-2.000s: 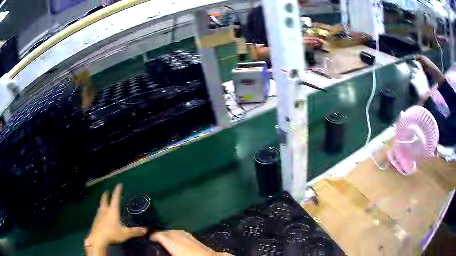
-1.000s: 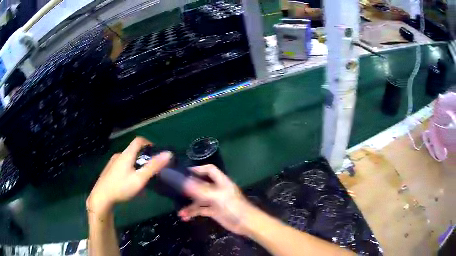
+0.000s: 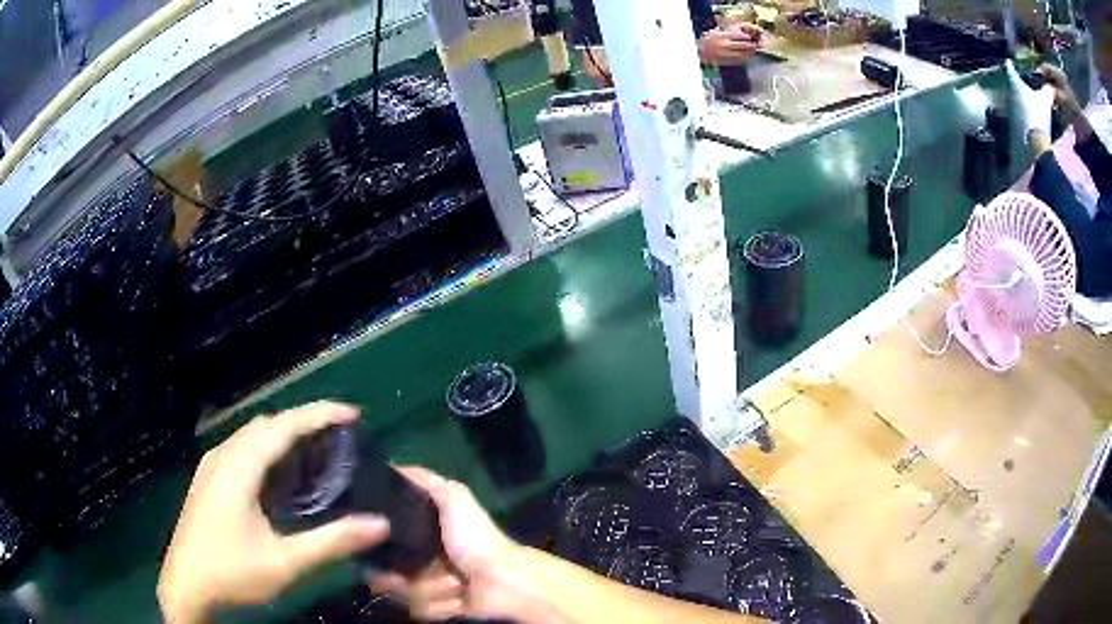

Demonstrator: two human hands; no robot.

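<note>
A black cylindrical unit [image 3: 396, 518] is held tilted between my two hands, its ringed end towards the left. My left hand [image 3: 250, 512] is curled around the left end, slightly blurred. My right hand [image 3: 470, 555] grips the other end, its fingers underneath. Another black cylinder [image 3: 502, 427] stands upright on the green belt [image 3: 585, 354] just behind my hands. The black blister tray [image 3: 683, 524] lies at the near edge, right of my hands. Whether its pockets are filled I cannot tell.
A white perforated upright [image 3: 677, 232] stands beyond the tray. More cylinders [image 3: 774, 293] stand on the belt to the right. A pink fan [image 3: 1012, 280] is on the cardboard-covered bench [image 3: 902, 463]. Stacked black trays [image 3: 98, 390] and a grey box [image 3: 583, 146] are behind. Another person's white-gloved hand [image 3: 1032, 104] is far right.
Both hands have come together on a cylinder and now hold it lower and nearer. The view has swung back right, showing the whole fan and more cylinders on the belt.
</note>
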